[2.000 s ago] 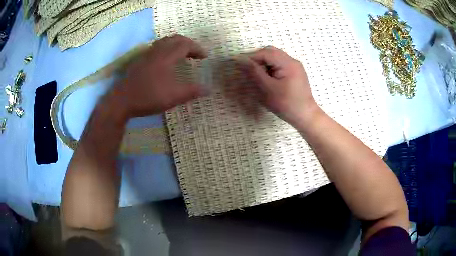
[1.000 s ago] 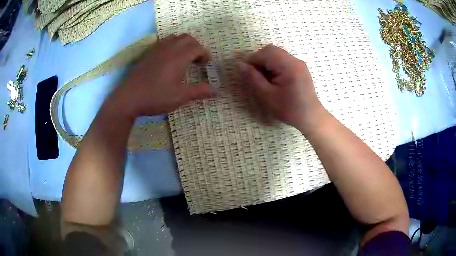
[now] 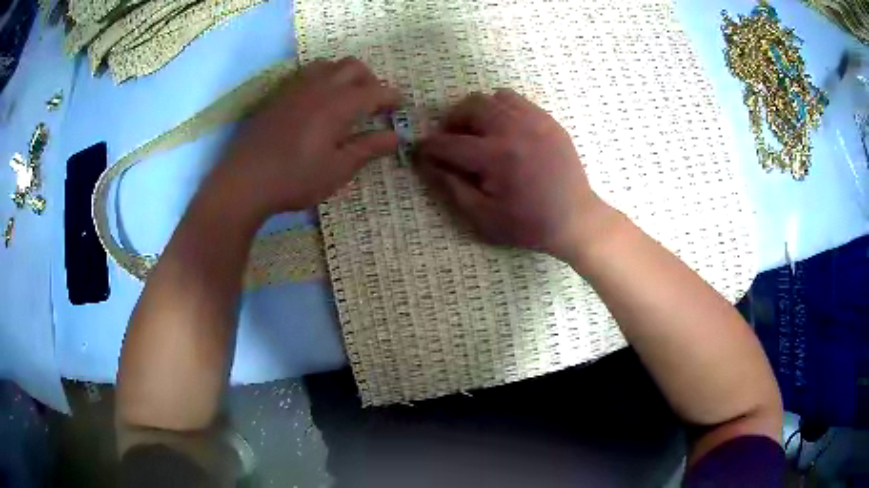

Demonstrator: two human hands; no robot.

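The cream woven bag body (image 3: 534, 286) lies flat in front of me, its strap (image 3: 119, 191) looping out to the left under my left arm. A small pale fitting with a bluish patch (image 3: 402, 124) sits on the bag between my hands. My left hand (image 3: 310, 138), bare, has its thumb and fingertips at the fitting's left side. My right hand (image 3: 510, 167), bare, is curled at its right side, fingertips close to the fitting. The fingertips partly hide the fitting, and whether either hand pinches it is unclear.
A gold hardware pile with blue bits (image 3: 777, 91) lies at the upper right. Small silver-gold pieces (image 3: 29, 172) and a black phone (image 3: 87, 224) are at the left. Stacked woven bags (image 3: 143, 33) are at the upper left. Deep blue material (image 3: 819, 334) is below the table at right.
My right hand, blurred and slightly apart before, has moved left and closer to the fitting. My left hand stays in nearly the same place. The bag has barely moved.
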